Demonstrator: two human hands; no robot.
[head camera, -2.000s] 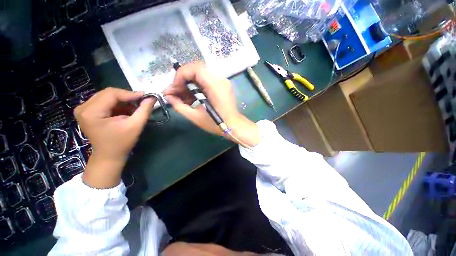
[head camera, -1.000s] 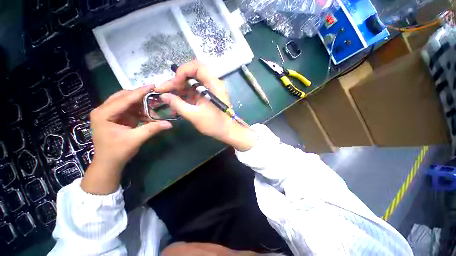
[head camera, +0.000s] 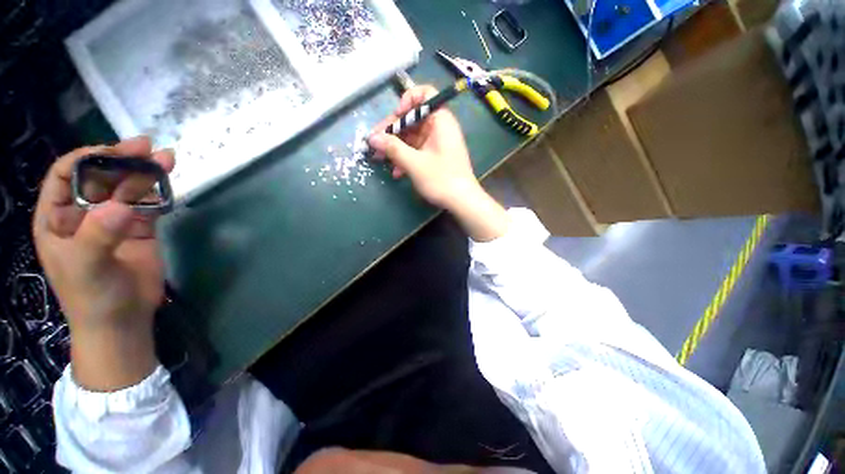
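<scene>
My left hand (head camera: 104, 245) holds a watch case frame (head camera: 120, 182), a dark rounded-rectangular ring with a shiny edge, raised at the left beside the parts tray. My right hand (head camera: 431, 153) holds the black-and-white striped pick-up pen (head camera: 408, 120) near its front. The pen's tip is at a scatter of small white pieces (head camera: 345, 172) on the green mat; whether it touches one is too small to tell. The white parts tray (head camera: 102, 88) has two compartments with tiny grey specks in the larger one and darker specks in the smaller one.
Yellow-and-black pliers (head camera: 505, 97) lie open beyond my right hand, with a thin rod (head camera: 475, 35) and a spare frame (head camera: 508, 31) behind. A blue unit (head camera: 616, 23) stands at the top right. Cardboard boxes (head camera: 723, 157) are at the right. A black blister tray (head camera: 28, 370) is at the left.
My hands have moved apart: the left went left with the frame, the right went right with the pen, down to the mat. The view has shifted, and the white pieces now show.
</scene>
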